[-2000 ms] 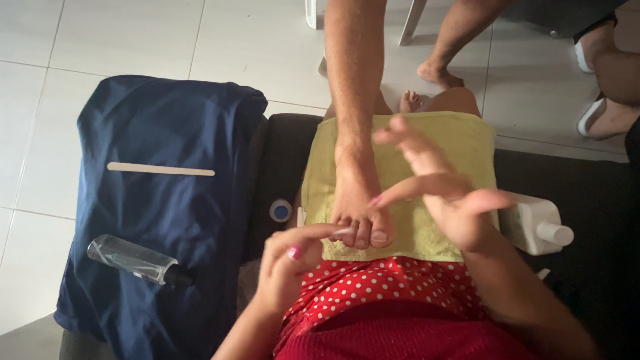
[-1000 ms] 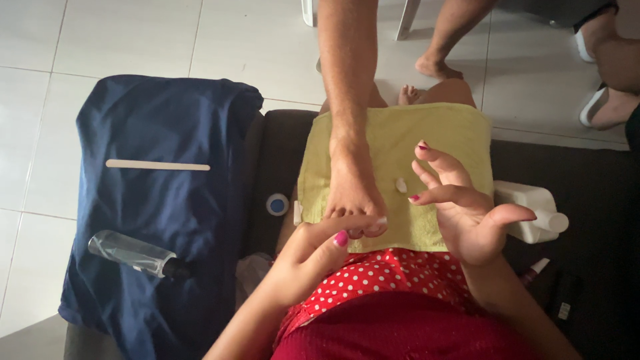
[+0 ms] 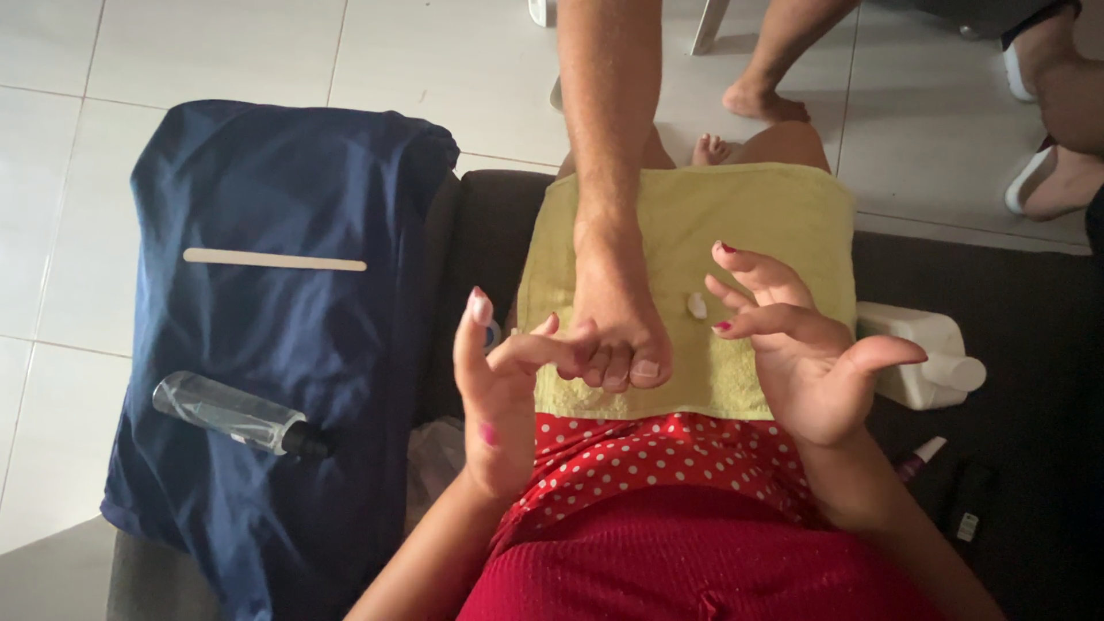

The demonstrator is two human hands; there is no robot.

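Another person's bare foot [image 3: 617, 293] rests on a yellow towel [image 3: 776, 207] spread over my lap. By its smaller toes is my left hand [image 3: 509, 379], fingers apart and holding nothing; a fingertip seems to touch them. Over the towel's right side my right hand [image 3: 798, 354] is raised, palm up, fingers spread, with nothing in it. Between the foot and that hand lies a small white wad [image 3: 697, 305], likely cotton. A round blue-and-white item [image 3: 492, 335] is partly hidden behind my left hand.
On a dark blue cloth at left lie a nail file [image 3: 274, 259] and a clear bottle with a black cap [image 3: 228, 414]. A white plastic bottle [image 3: 910, 354] lies right of the towel, with a small purple bottle [image 3: 919, 459] nearer me. Other people's feet [image 3: 763, 99] are on the tiled floor.
My left hand was over the toes one second ago; now it is at their left side, with its fingers raised. My right hand has moved off the foot since two seconds ago, uncovering the white wad.
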